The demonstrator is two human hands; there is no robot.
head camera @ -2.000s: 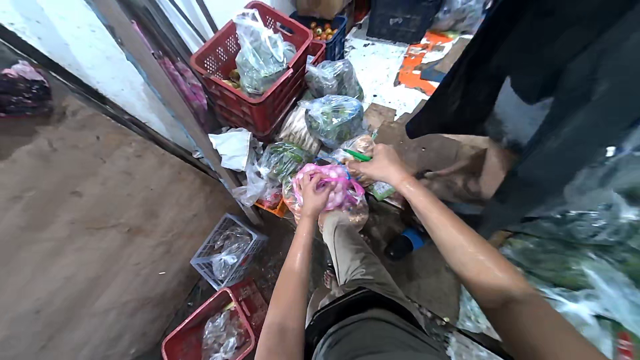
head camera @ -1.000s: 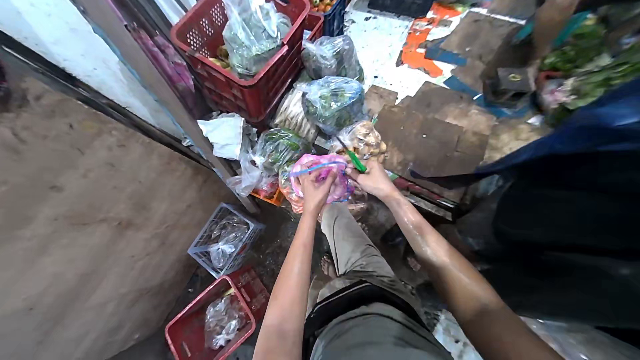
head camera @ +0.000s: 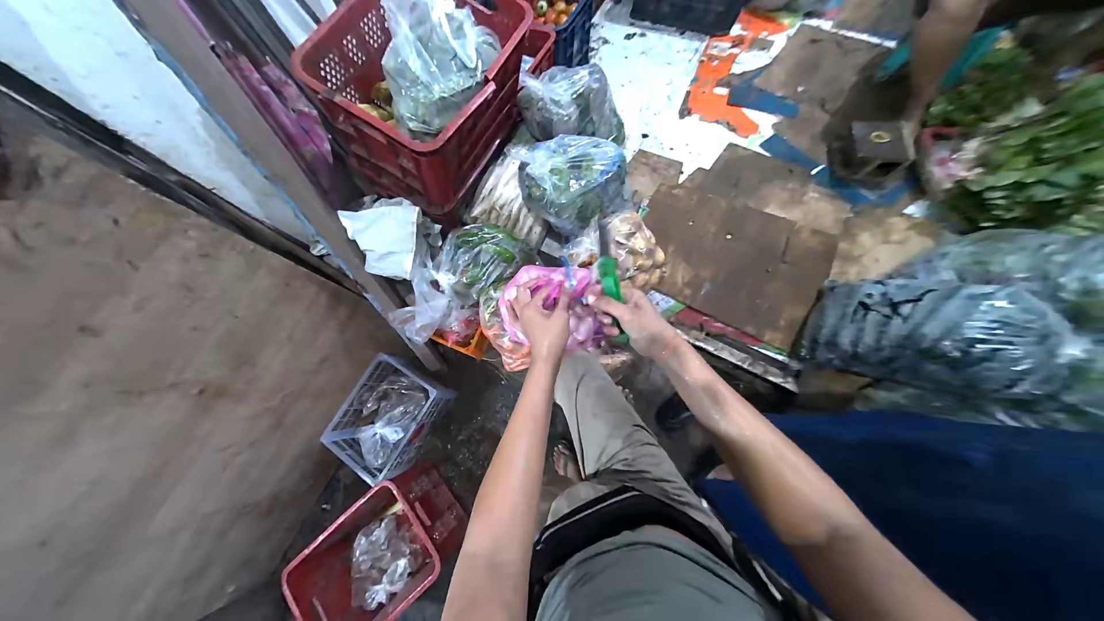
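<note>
My left hand [head camera: 542,323] grips the gathered top of a pink plastic bag [head camera: 528,283], whose filling I cannot make out. A green-handled knife [head camera: 609,278] is in my right hand [head camera: 636,321], its dark blade pointing up and away from me, close to the bag's right side. Between the hands a thin blue strip [head camera: 569,272] shows at the bag's top. Clear bags touch or stand close around it: one with brownish produce [head camera: 634,246] behind, one with green vegetables [head camera: 486,259] at the left.
A red crate [head camera: 423,159] holding a bagged vegetable stands at upper left. Bags of greens [head camera: 573,181] lie beside it. A grey crate [head camera: 332,431] and a lower red crate [head camera: 293,565] hold plastic bags. Another person's arm [head camera: 940,52] is at upper right, near leafy greens [head camera: 1035,155].
The blue strip stretched across the pink bag a second ago now shows as a short upright piece. The knife has turned more upright. The view has shifted, showing more at the right.
</note>
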